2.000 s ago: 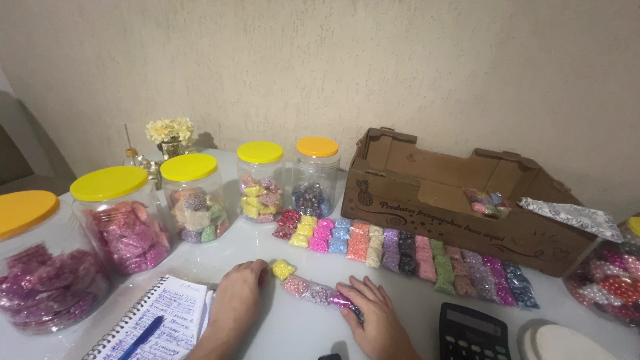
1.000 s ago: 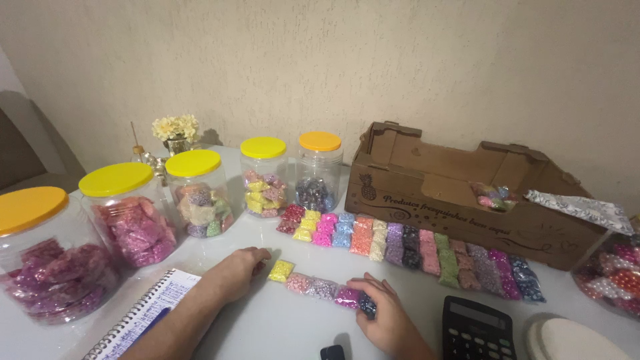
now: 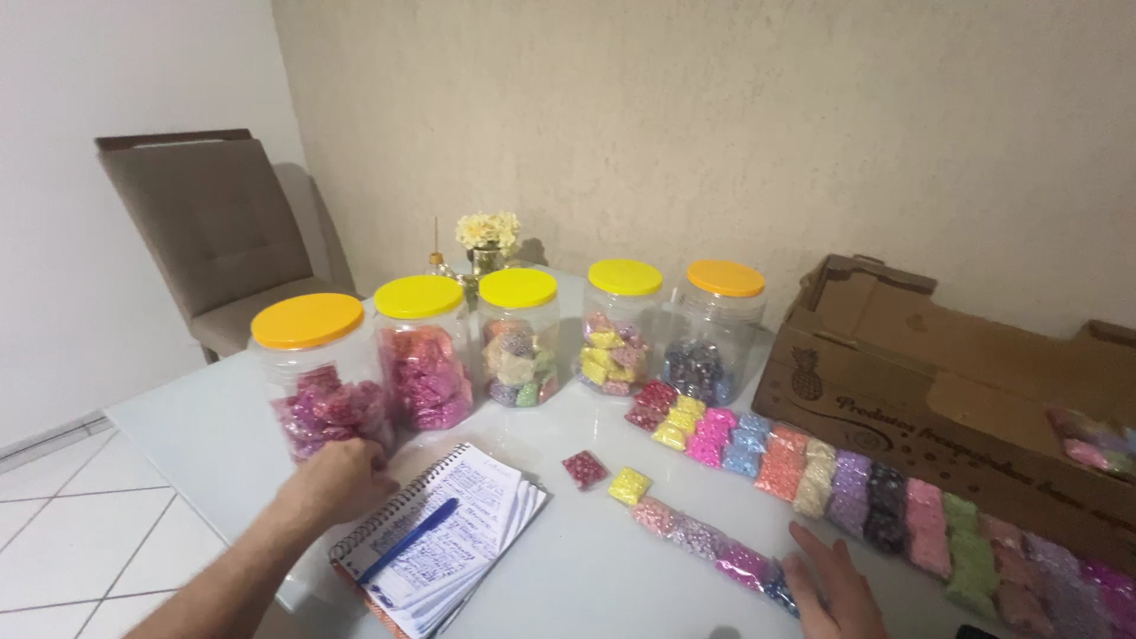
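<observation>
My left hand is at the base of the leftmost plastic jar, which has an orange lid and holds pink and purple packets; its fingertips are partly hidden, so its grip cannot be told. My right hand rests with fingers spread at the right end of a short row of small bead packets. A yellow bead packet heads that row, and a dark red bead packet lies just left of it. Behind them runs a longer band of coloured bead packets.
A spiral notebook with handwriting lies in front of the jars, a blue pen on it. Several more lidded jars stand along the back. A cardboard box is at the right. Behind are a flower vase and a chair.
My left hand has moved left, from beside the yellow packet to the leftmost jar. A dark red packet now lies beside the yellow one. The view has swung left.
</observation>
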